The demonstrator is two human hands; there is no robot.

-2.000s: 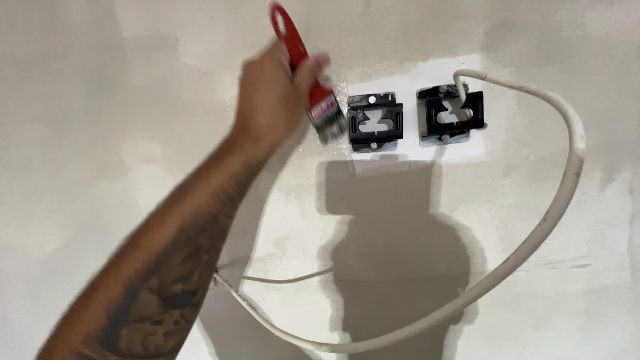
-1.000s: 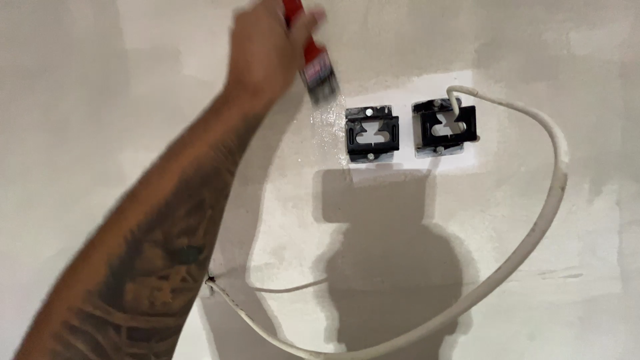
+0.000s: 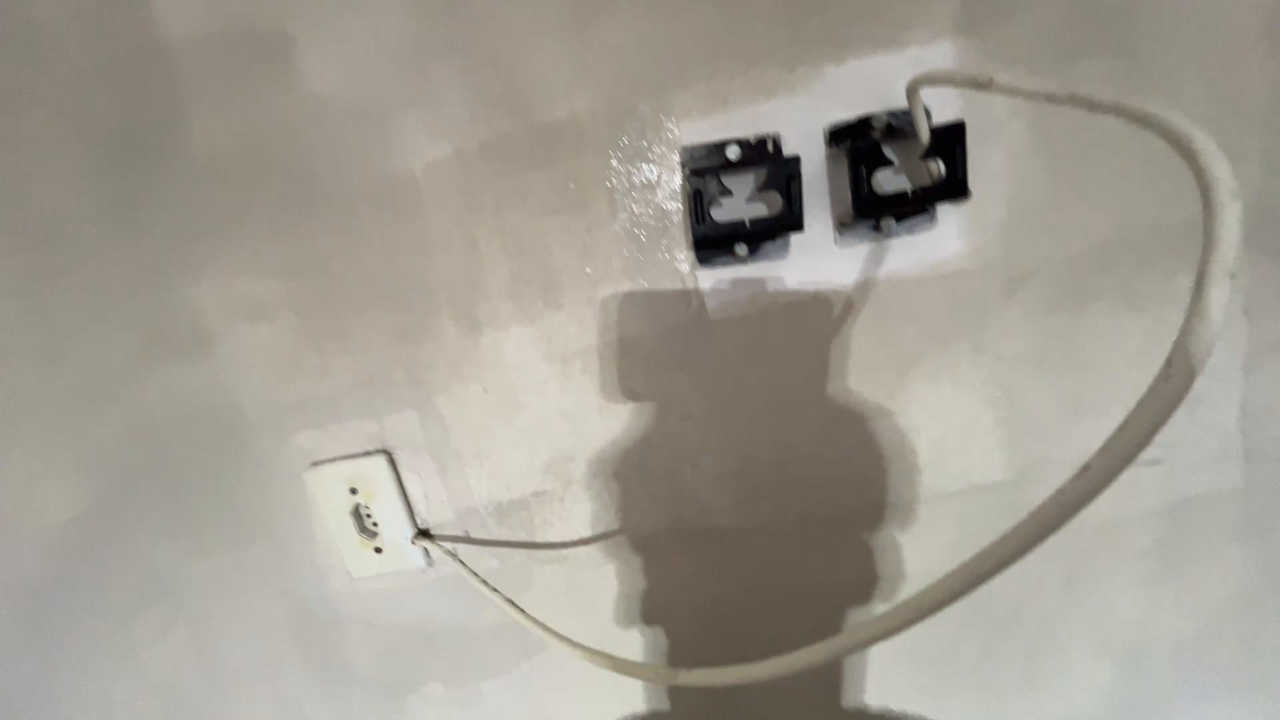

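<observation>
Neither of my hands shows in the head view at this moment, and the red-handled brush is also out of sight. Two black plastic mounting brackets, the left one point(image 3: 745, 200) and the right one point(image 3: 897, 175), sit side by side on the wall over a white patch. A wet, glistening streak point(image 3: 645, 190) lies on the wall just left of the left bracket. The thick white cable point(image 3: 1100, 470) hangs in a loop, its upper end bent into the right bracket.
A white outlet plate point(image 3: 365, 515) is on the wall at lower left; the cable's lower end meets its right edge. The cable arcs out across the right side. A dark shadow of a person falls on the wall point(image 3: 520, 350) below the brackets.
The hand and tattooed forearm with the red-handled brush, left of the brackets before, have left the view. The outlet plate, not seen in the earlier frames, now shows.
</observation>
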